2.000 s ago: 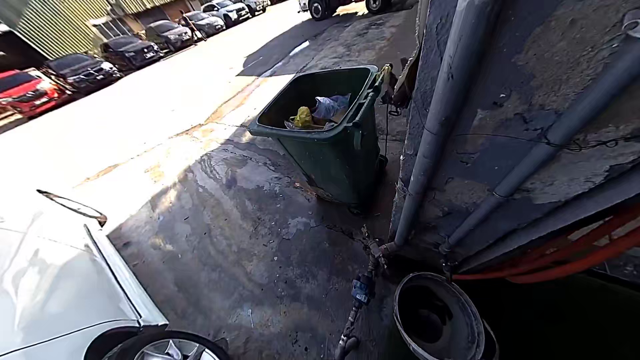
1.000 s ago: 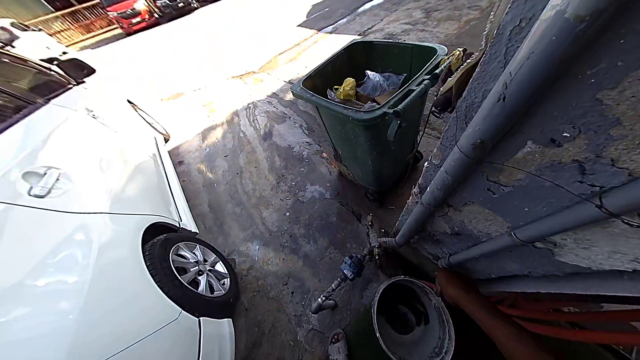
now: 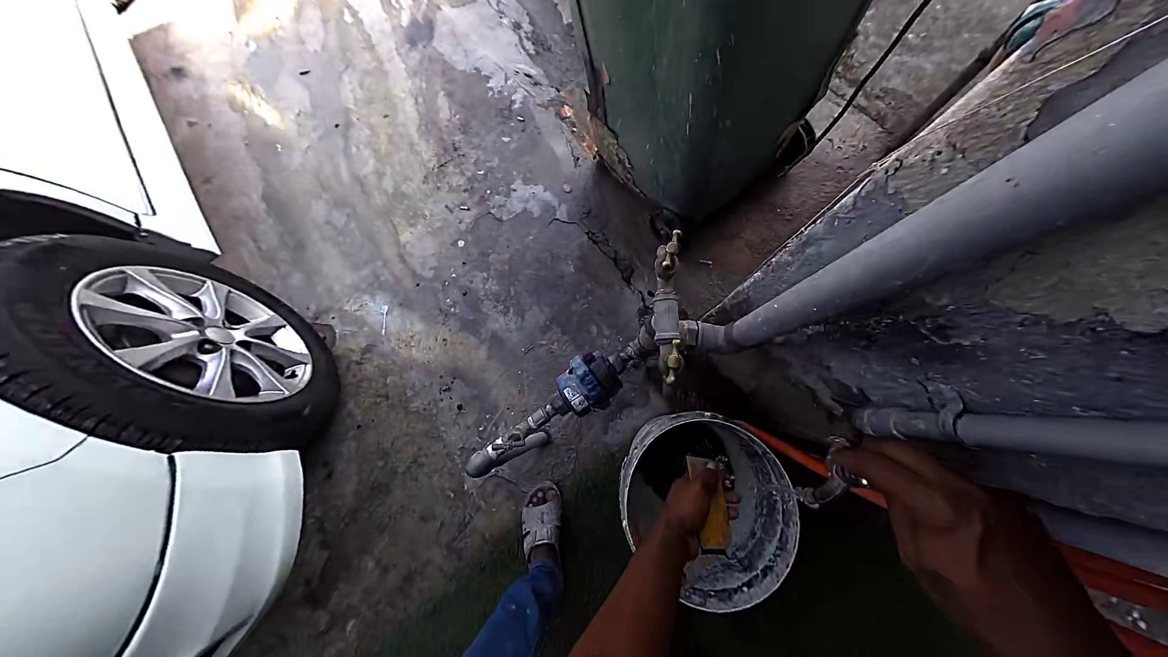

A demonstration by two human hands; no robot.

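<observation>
A pale, stained plastic bucket [image 3: 776,538] stands below the wall pipes. My left hand [image 3: 695,506] reaches into it and grips a flat yellow tool [image 3: 716,525], whose exact kind I cannot tell. Part of that tool is hidden by my fingers, and the bucket's inside is dark. To the right of the bucket, my right hand [image 3: 922,497] has its fingertips at a small metal tap [image 3: 839,470] on the wall side. Whether those fingers are closed around the tap's handle is hard to see.
A blue water meter [image 3: 589,383] and brass valves [image 3: 669,315] join pipework just above the bucket. Beyond them stands a green wheeled bin [image 3: 721,91]. Grey pipes [image 3: 958,219] run along the wall. A white car's wheel [image 3: 205,333] is at left, and a sandalled foot [image 3: 542,520] is near the bucket.
The view has tipped down toward the bucket. My left hand, unseen before, is now inside it with the yellow tool. A right arm was reaching beside the bucket one second ago; its hand is now at the tap.
</observation>
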